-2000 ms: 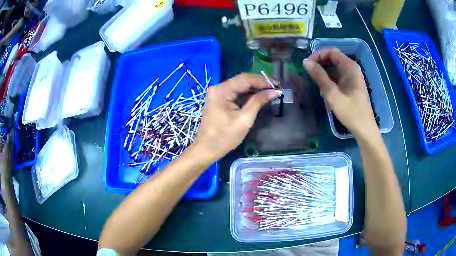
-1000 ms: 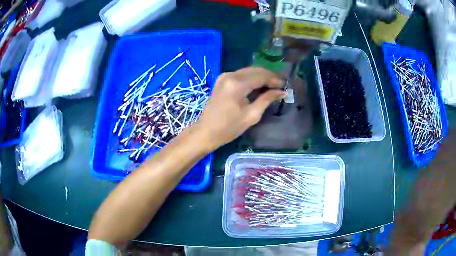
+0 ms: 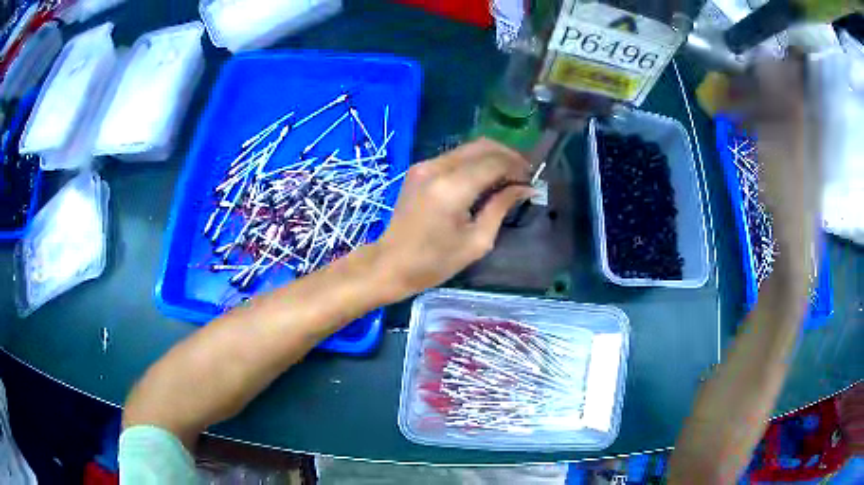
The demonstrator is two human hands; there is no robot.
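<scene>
My left hand [image 3: 464,213] pinches a thin white rod [image 3: 538,173] at the small silvery fixture [image 3: 539,194] on the press base; its lower end is hidden by my fingers. The green hand press [image 3: 516,123] carries a white "P6496" plate [image 3: 608,47] over a yellow label. My right hand [image 3: 772,95] is raised at the upper right, blurred, by the dark press lever [image 3: 767,26]; its grip cannot be made out. A clear box [image 3: 606,431] of red-ended rods lies nearest me. A clear box [image 3: 699,227] of black pieces stands right of the press.
A large blue tray [image 3: 180,275] with heaped rods lies left of the press. A smaller blue tray [image 3: 739,142] at the right is partly behind my right forearm. Lidded clear boxes [image 3: 152,90] and a small clear box [image 3: 66,242] lie at the far left. A red tray [image 3: 455,8] is behind.
My right hand has moved from beside the press, over the black-parts box, up to the upper right. My left hand has stayed at the fixture. The camera view has shifted and tilted.
</scene>
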